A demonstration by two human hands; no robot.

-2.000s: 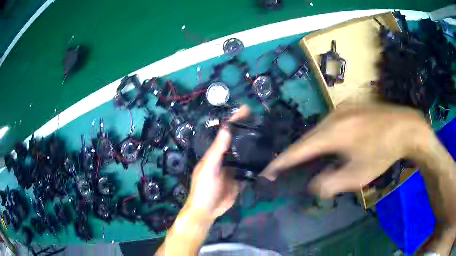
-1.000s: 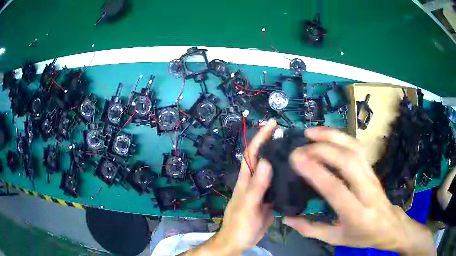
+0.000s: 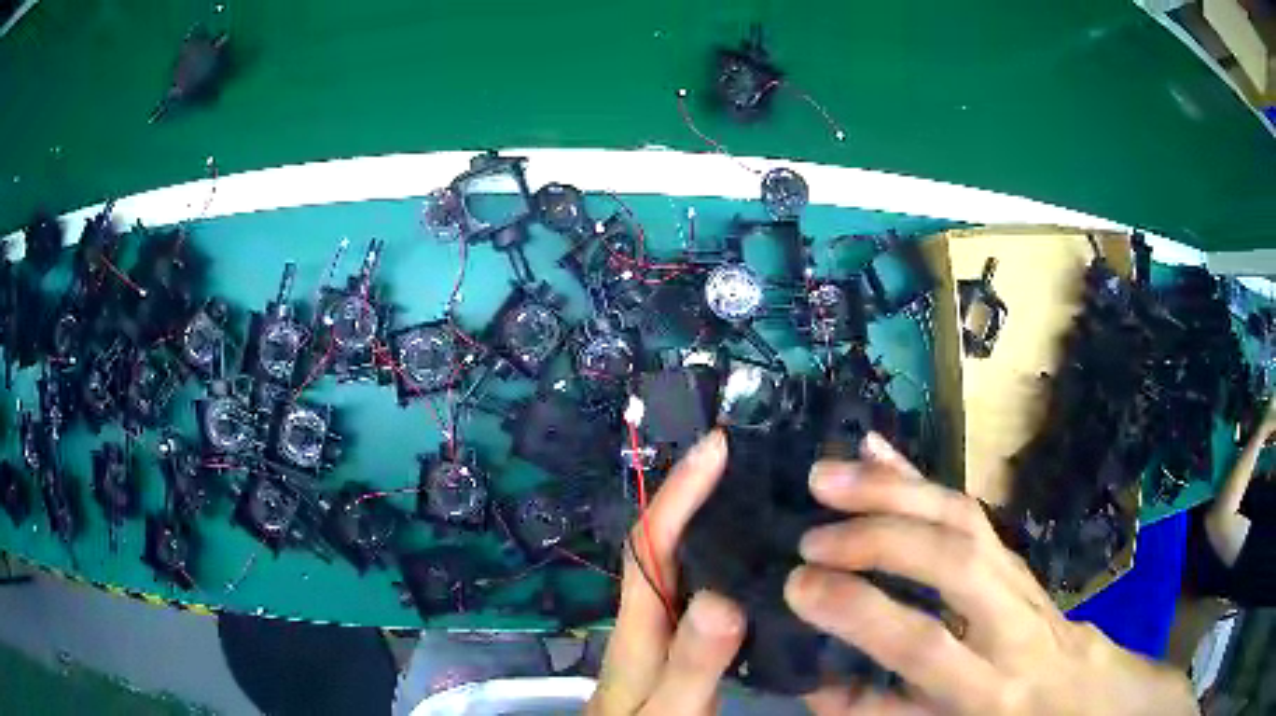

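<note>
A black housing unit (image 3: 749,560) is held between both hands near the bottom centre, above the bench's near edge. My left hand (image 3: 669,602) grips its left side, thumb and fingers along the edge. My right hand (image 3: 938,588) lies over its right side with the fingers bent onto it. A red and black lead wire (image 3: 642,490) with a white connector plug (image 3: 634,410) stands up beside my left hand. The unit's underside and the right fingertips' exact contact are hidden or blurred.
Part-assembled housing units (image 3: 427,355) crowd the teal bench mat. A silvery round insert (image 3: 732,292) lies behind the hands. A cardboard tray (image 3: 1029,378) heaped with black brackets is at right, above a blue bin (image 3: 1140,581). Units lie on the green belt (image 3: 462,70). Another person's arm (image 3: 1231,511) shows far right.
The view has shifted and levelled. My right hand, apart from the unit and blurred two seconds ago, now holds it. Both hands and the unit sit lower in view than one second ago.
</note>
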